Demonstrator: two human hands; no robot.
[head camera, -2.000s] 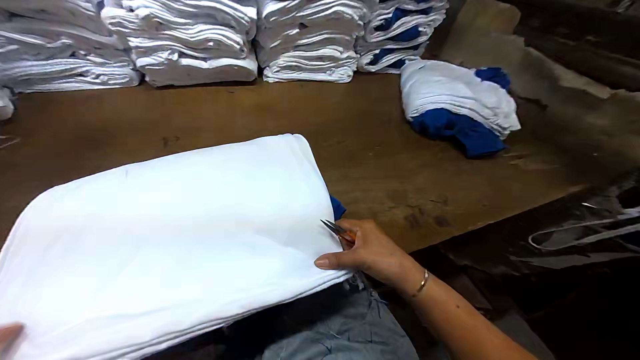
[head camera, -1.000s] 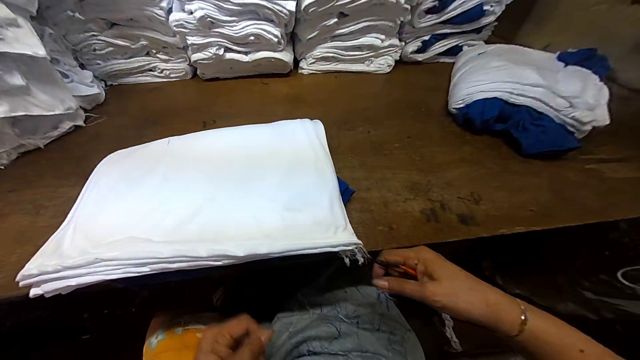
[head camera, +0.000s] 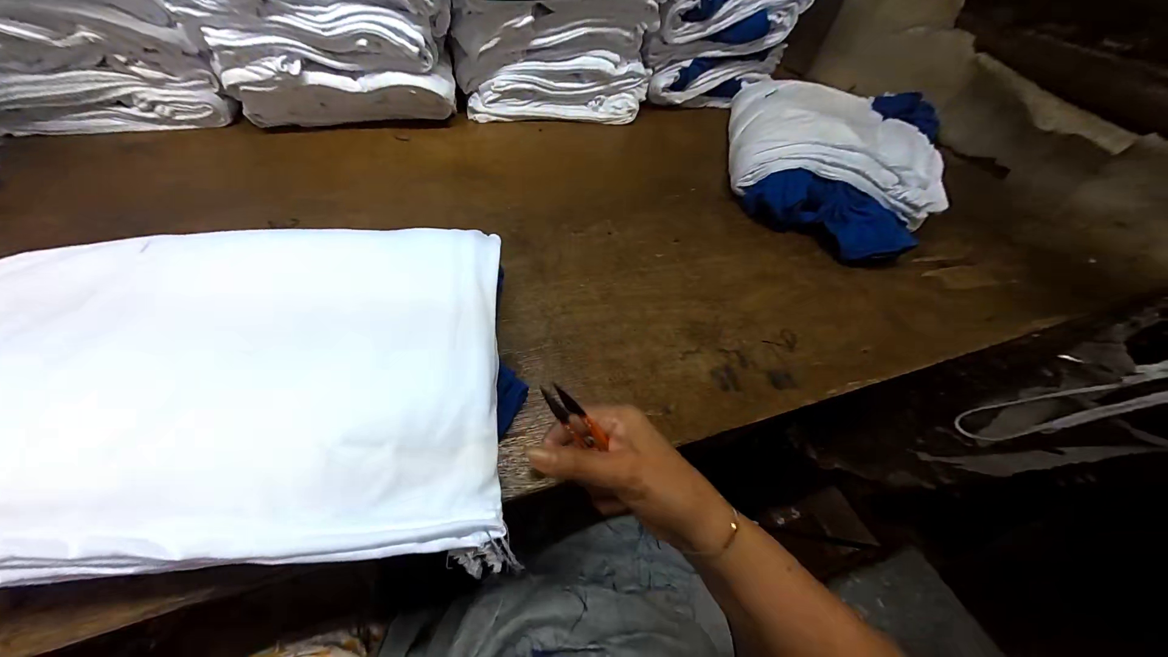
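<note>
My right hand (head camera: 607, 456) holds thread snips (head camera: 579, 422) with orange handles and dark, slightly parted blade tips pointing up and left. It is just right of a flat stack of folded white cloth (head camera: 246, 392), not touching it. Frayed threads (head camera: 484, 555) hang from the stack's near right corner, and a piece of blue cloth (head camera: 511, 399) sticks out from under its right edge. My left hand is out of view.
Stacks of folded white cloth (head camera: 347, 100) line the back of the wooden table (head camera: 620, 301). A bundle of white and blue cloth (head camera: 821, 151) lies at the back right. Brown paper (head camera: 1031, 173) lies beyond it. A white cord (head camera: 1004, 433) shows below the table's edge.
My left hand, seen low at the front a second ago, has left the view. My right hand has come away from the stack's near right corner, still with the snips.
</note>
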